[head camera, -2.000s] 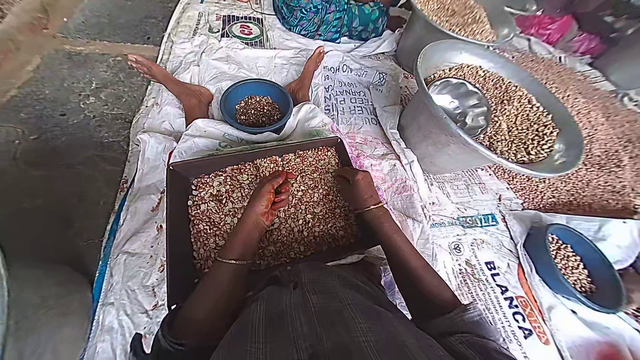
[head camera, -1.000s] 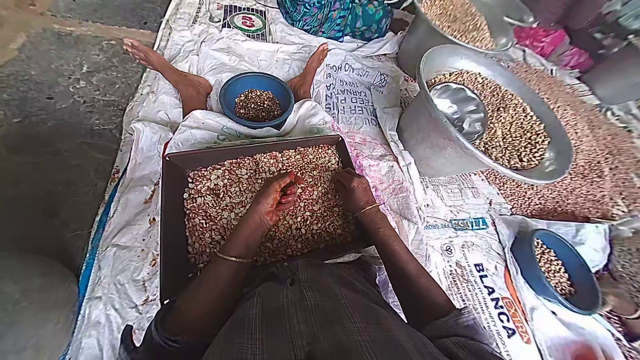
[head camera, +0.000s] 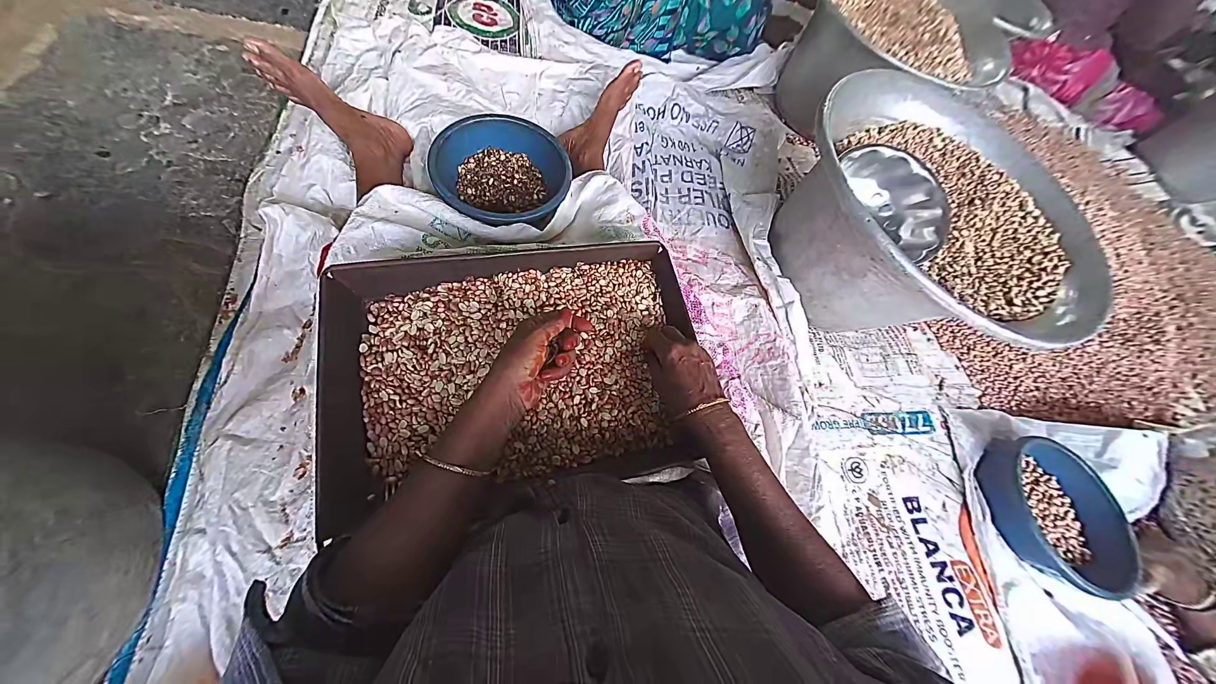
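Note:
A dark rectangular tray (head camera: 339, 408) lies across my lap, filled with a layer of pale and reddish split nuts or seeds (head camera: 437, 332). Over the middle of the tray is my left hand (head camera: 541, 356), palm turned up and fingers curled; whether something small is in them cannot be told. My right hand (head camera: 679, 370) rests at the tray's right side, knuckles up, its fingertips down at the nuts and partly hidden. Just beyond the tray's far edge, between my feet, stands a blue bowl (head camera: 446, 190) with darker bits (head camera: 501, 180) in it.
To the right, a large metal basin (head camera: 826, 256) holds nuts and a fluted metal bowl (head camera: 895, 204). Behind it is another metal basin (head camera: 803, 76). A wide heap of nuts (head camera: 1140, 313) lies beyond. A second blue bowl (head camera: 1007, 513) is at lower right. White printed sacks (head camera: 275, 418) cover the floor.

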